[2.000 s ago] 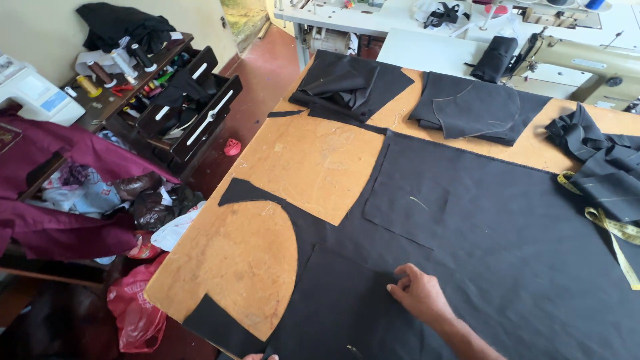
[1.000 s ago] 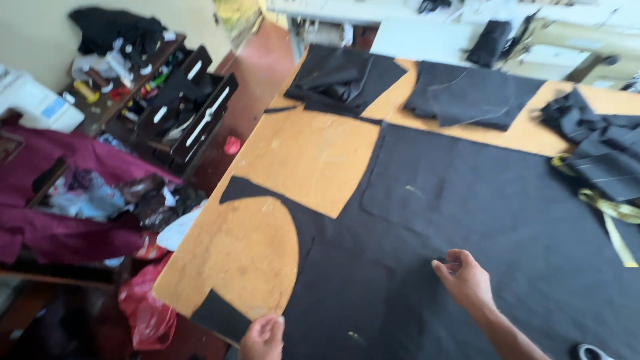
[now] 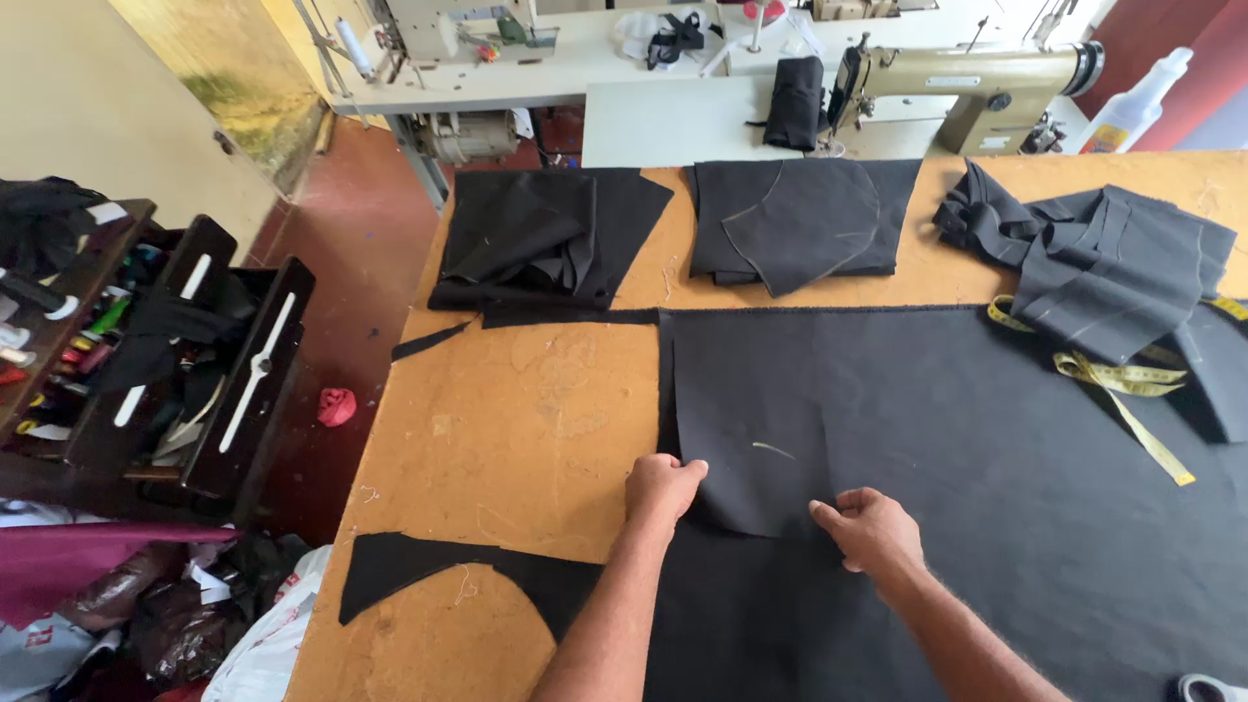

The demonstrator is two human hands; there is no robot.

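A large sheet of black fabric covers the right part of the wooden table. On its left part lies a smaller rectangular black fabric piece with a short chalk mark. My left hand pinches the lower left edge of that piece, which lifts slightly there. My right hand has thumb and fingertips together at the piece's lower right corner; that corner is pinched between them. Black fabric offcuts extend to the left over the bare wood. A yellow tape measure lies at the right.
Folded black fabric, chalk-marked fabric and a crumpled dark pile lie along the table's far edge. Scissors show at the lower right corner. Beyond stands a sewing machine. Open drawers stand at the left.
Both hands have moved up the cloth to the lower corners of the small piece. My left hand was at the table's near edge before. The view has shifted.
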